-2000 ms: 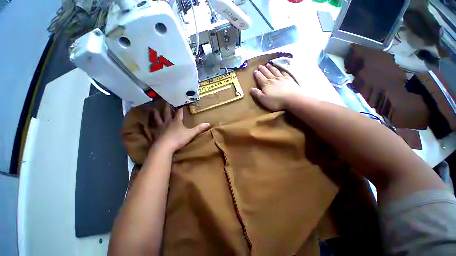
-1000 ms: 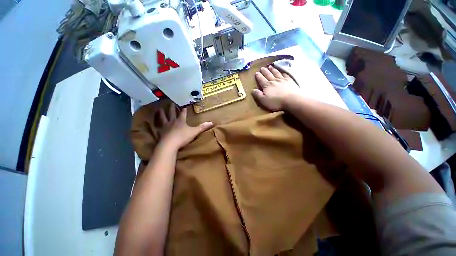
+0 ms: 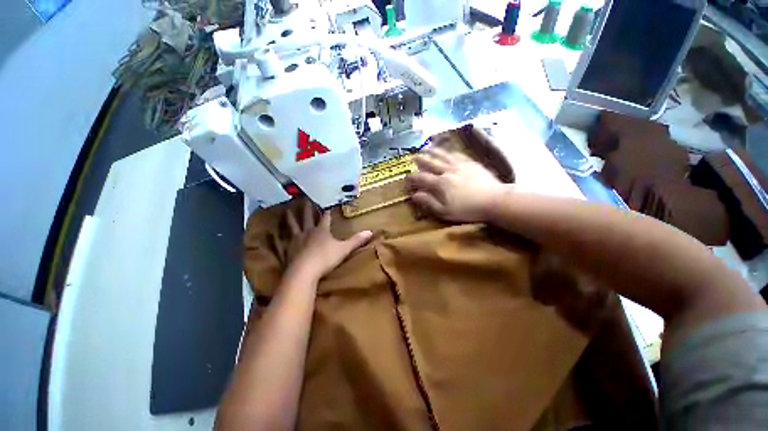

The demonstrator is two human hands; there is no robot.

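Observation:
A brown garment panel (image 3: 497, 328) lies over the table edge and towards my lap, with an overlocked seam down its middle. The yellow clamp frame (image 3: 379, 185) rests on the panel under the head of the white sewing machine (image 3: 295, 126). My left hand (image 3: 318, 246) lies on the cloth left of the frame, thumb spread, fingertips in shadow beside the machine head. My right hand (image 3: 455, 187) lies on the cloth at the frame's right end, covering that end. The cloth's far right edge is bunched up beyond its fingers.
A dark board (image 3: 198, 295) lies left of the machine. A screen (image 3: 636, 55) stands back right. Dark reddish-brown cut pieces (image 3: 665, 181) lie at the right. Thread cones (image 3: 509, 23) stand behind. A shiny metal plate (image 3: 484, 103) lies beyond the cloth.
My right hand has moved left onto the frame's right end, and the cloth's far right edge has bunched up. My left hand stays beside the frame. The camera view has shifted slightly.

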